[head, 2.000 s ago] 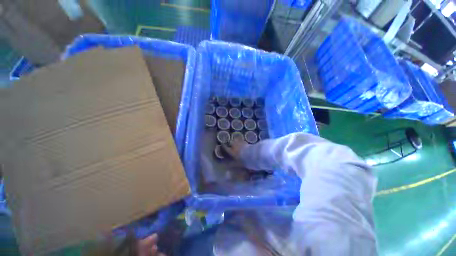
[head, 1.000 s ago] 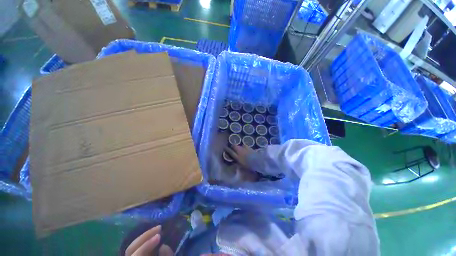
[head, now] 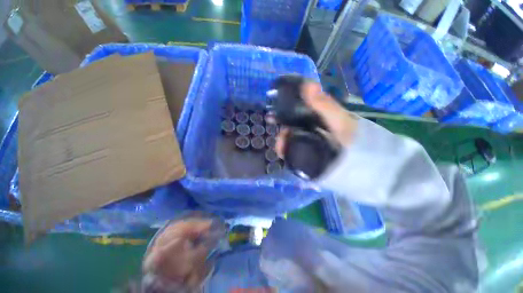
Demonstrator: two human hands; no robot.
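Observation:
My right hand is raised above the right part of the working crate and holds two glossy black cylindrical units, both blurred. The crate is blue and film-lined. Rows of dark units with pale ringed round ends stand in it, and a flat brown surface shows at their near side. My left hand is low in the picture, in front of the crates, blurred; I cannot tell whether it holds anything. A creased cardboard sheet lies over the crate on the left.
Blue film-wrapped crates stand on a rack at the upper right. A tall blue crate stack is behind the working crate. A brown carton is at the upper left. A small blue crate is low at right. A stool stands at far right.
My right hand has risen out of the crate with two black units in it. Fewer units stand at the crate's near side. My left hand shows more fully. The view has shifted.

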